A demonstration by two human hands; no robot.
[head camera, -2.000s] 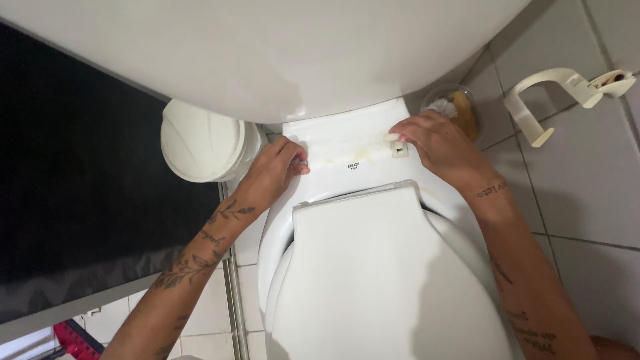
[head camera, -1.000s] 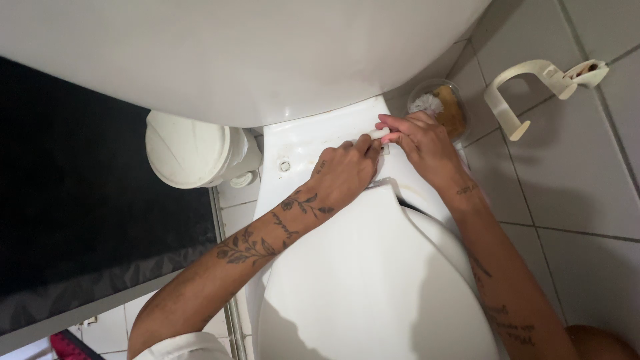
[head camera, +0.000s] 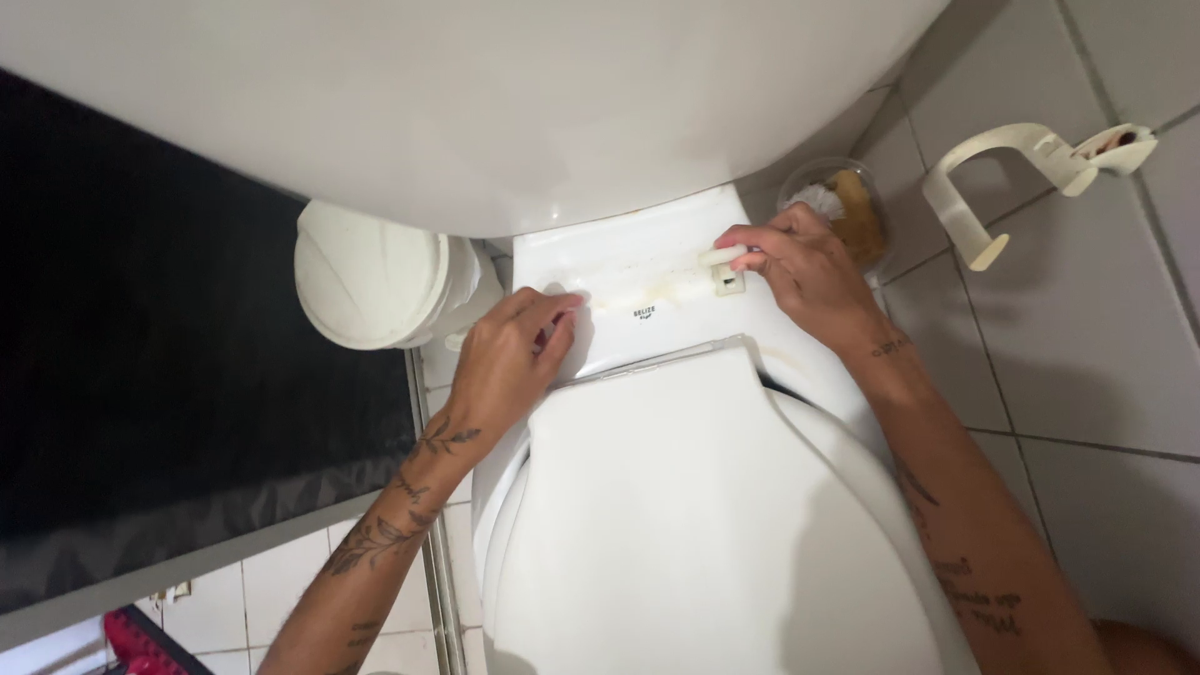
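My right hand [head camera: 806,272] pinches a small white plastic piece [head camera: 723,255] between thumb and fingers. The piece is just above a cream plastic fitting [head camera: 728,280] with a dark slot, on the right of the white ceramic ledge [head camera: 637,253] behind the toilet seat. My left hand [head camera: 516,352] is at the ledge's left side, fingers curled and thumb near the fingertips; whether it holds something small is hidden. The toilet lid [head camera: 656,487] lies down in front of the ledge, with its hinge edge [head camera: 656,361] between my hands.
The white cistern [head camera: 487,103] overhangs the ledge. A lidded white bucket [head camera: 375,272] stands at left by a dark panel [head camera: 169,356]. A clear tub with a yellow item [head camera: 851,211] is behind my right hand. A cream paper holder [head camera: 994,150] juts from the tiled wall at right.
My hands were close together at the right of the ledge a second ago. My left hand has moved back to the left side, and the cream fitting shows again.
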